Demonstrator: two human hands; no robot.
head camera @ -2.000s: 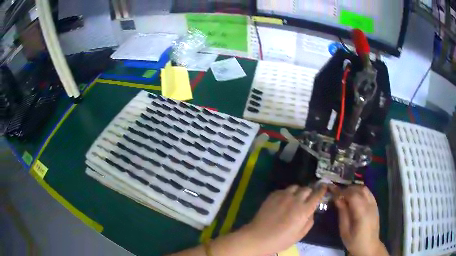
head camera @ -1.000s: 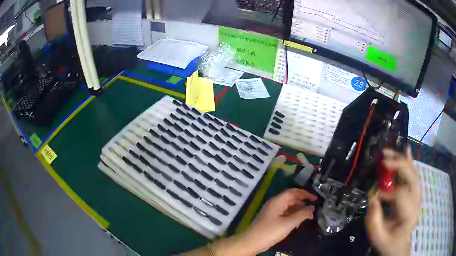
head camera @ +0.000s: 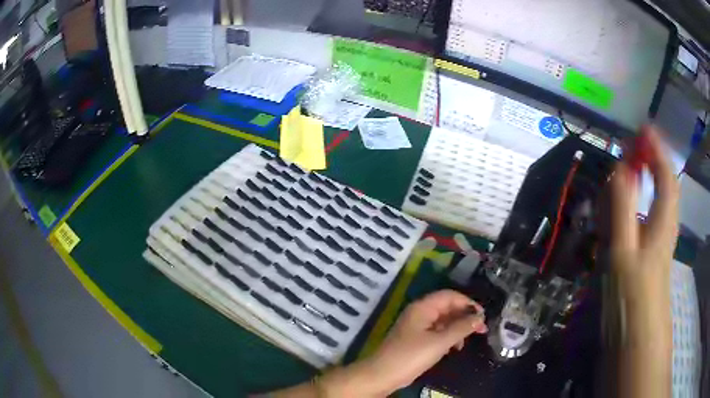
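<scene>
My left hand [head camera: 428, 330] is just left of the round silver nest [head camera: 513, 330] of the hand-lever fixture [head camera: 545, 210]. Its thumb and fingers are pinched on a small dark part [head camera: 472, 309], mostly hidden by the fingertips. The nest shows a small dark window. My right hand [head camera: 644, 206] is raised at the right, its fingers around the red lever handle [head camera: 640, 152]; hand and handle are blurred. The silver clamp head [head camera: 518, 280] is behind the nest. The left tray [head camera: 187, 204], white and stacked, holds rows of dark parts, a few of them silvery.
A white back tray [head camera: 475, 175] has a few dark parts at its left edge. The right tray [head camera: 683, 334] is partly hidden by my right forearm. A yellow note [head camera: 302, 141], a clear plastic bag [head camera: 331, 89] and a monitor [head camera: 560, 54] are behind. A red cable [head camera: 560, 214] runs along the fixture.
My right hand and the red handle have swung up from low over the fixture. My left fingers, earlier at the nest, have closed into a pinch beside it, with a dark part showing.
</scene>
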